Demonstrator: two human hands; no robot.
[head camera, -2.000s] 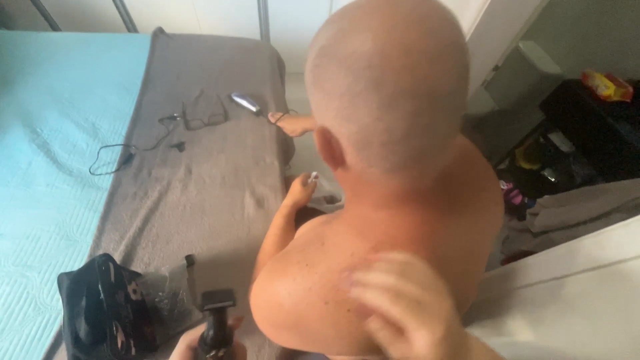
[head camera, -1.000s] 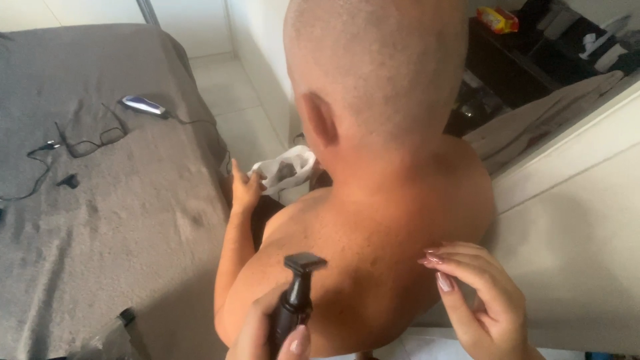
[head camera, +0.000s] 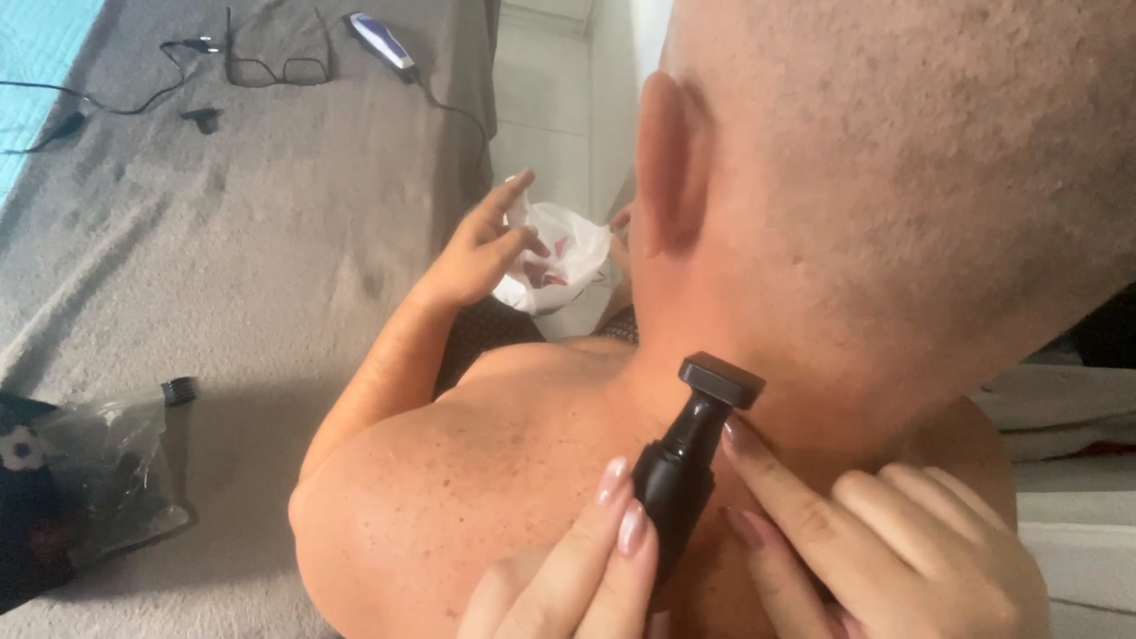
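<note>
In my left hand (head camera: 577, 568) is a black hair trimmer (head camera: 679, 479) with a wide, flat head, held upright behind a seated person's neck. My right hand (head camera: 874, 550) is just right of it, its index fingertip at or near the neck of the trimmer head; whether it touches is unclear. Its thumb is bent below, and no object shows between the fingers. The person's closely shaved head (head camera: 887, 177) fills the upper right, with the left ear (head camera: 670, 169) in view. Their bare back (head camera: 461, 497) lies beneath my hands. The person's hand (head camera: 484, 248) holds a white plastic bag (head camera: 568, 266).
A grey blanket (head camera: 266, 266) covers the bed at left. On it lie eyeglasses (head camera: 280, 71), a corded hair clipper (head camera: 382, 43), a plug with cable (head camera: 200, 44), a small black piece (head camera: 204, 118), and a clear plastic pouch (head camera: 133, 470) beside a dark bag (head camera: 27, 506).
My right hand has come from the person's upper back to beside the trimmer in my left hand. The view has moved closer to the person.
</note>
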